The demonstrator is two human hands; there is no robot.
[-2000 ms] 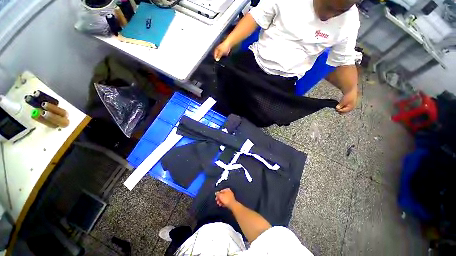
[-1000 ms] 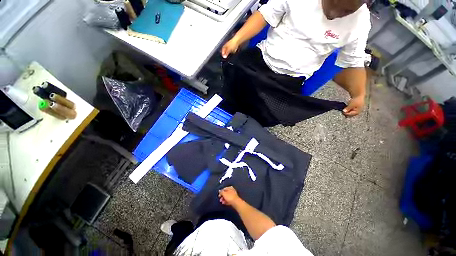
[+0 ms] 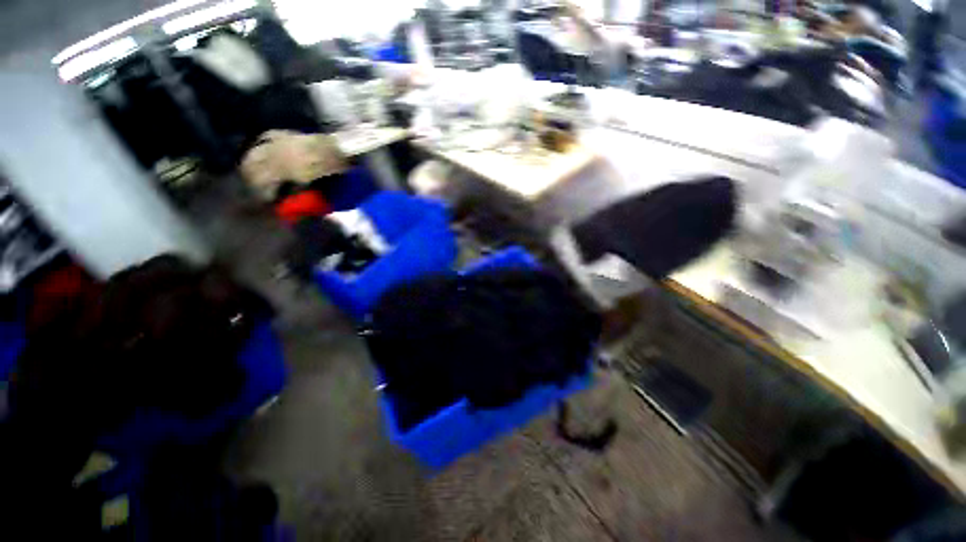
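Note:
Neither of my hands is in the picture, and the frame is blurred. Nearest in front of me is a blue plastic bin (image 3: 455, 436) with a heap of black garments (image 3: 482, 333) piled above its rim. A dark cloth or pad (image 3: 665, 224) lies at the edge of the white table, right of the bin.
A second blue bin (image 3: 418, 249) with dark and white cloth stands behind. At left is a large dark and brown garment heap (image 3: 148, 339) in blue bins. A beige pile (image 3: 291, 161) lies farther back by a red item (image 3: 302, 205). A white table (image 3: 816, 344) runs along the right.
The view has swung away from the seated coworker, the blue crate and the dark garment with white tapes to bins and tables. My one visible hand has left the picture.

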